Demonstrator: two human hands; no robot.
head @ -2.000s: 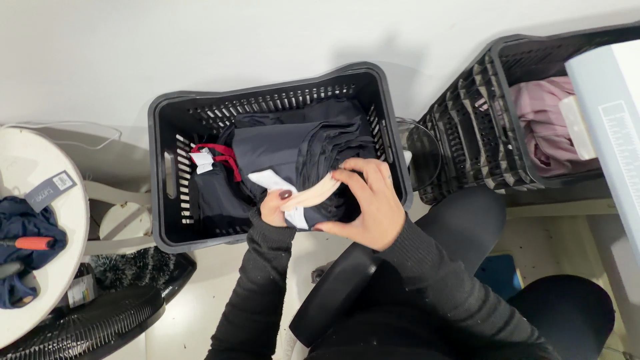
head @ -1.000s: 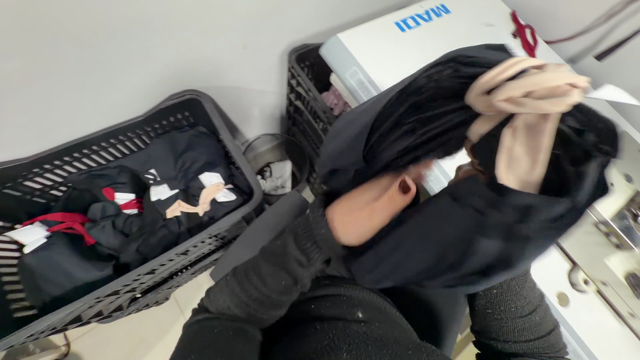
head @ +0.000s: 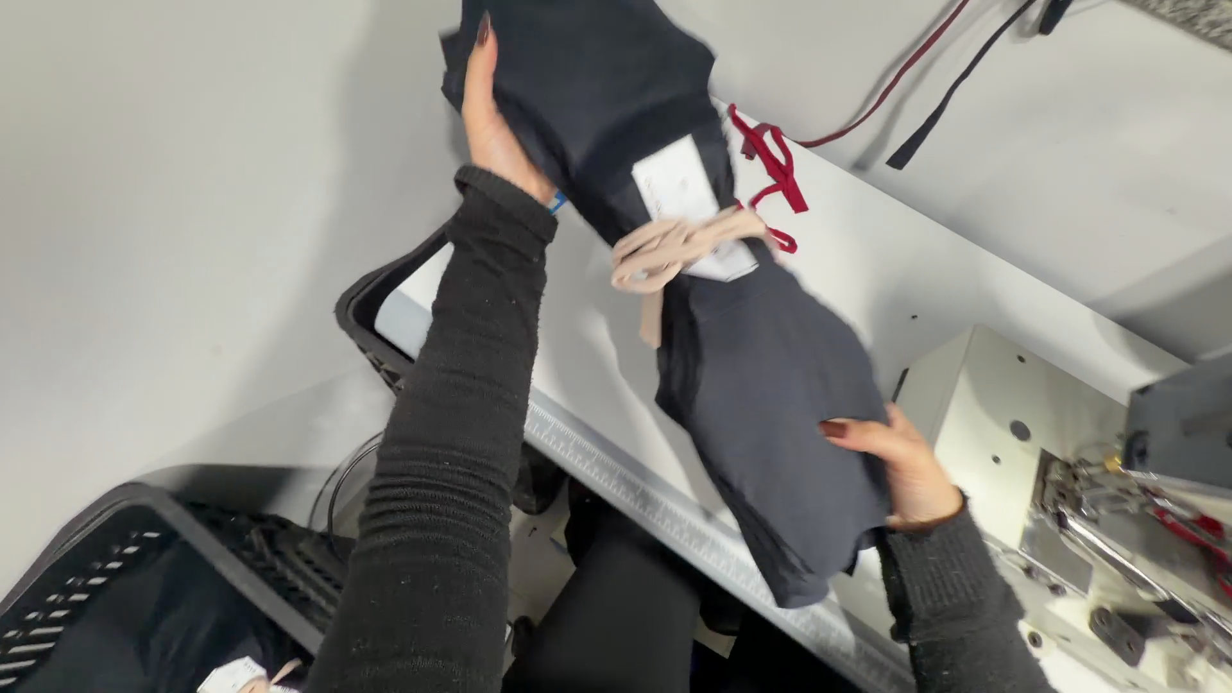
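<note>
A bundle of dark navy fabric pieces (head: 770,385) is held up above a white sewing machine table. A beige fabric strip (head: 674,248) is tied round its middle, with a white paper tag (head: 679,183) tucked under it. My left hand (head: 496,130) grips the bundle's upper end from the left side, thumb on top. My right hand (head: 905,467) grips its lower end from the right, thumb on the front. The other fingers of both hands are mostly hidden by the cloth.
The white table (head: 857,260) has a ruler strip (head: 626,472) along its front edge. Red fabric ties (head: 775,168) lie by its back edge. An industrial sewing machine (head: 1001,423) stands at the right. One black basket (head: 361,298) shows behind the table; another (head: 231,577), with dark cloth, is lower left.
Both hands have moved from the basket to over the table with a dark bundle. The bundle, bent round a second ago, is now stretched out lengthwise. The view has swung right.
</note>
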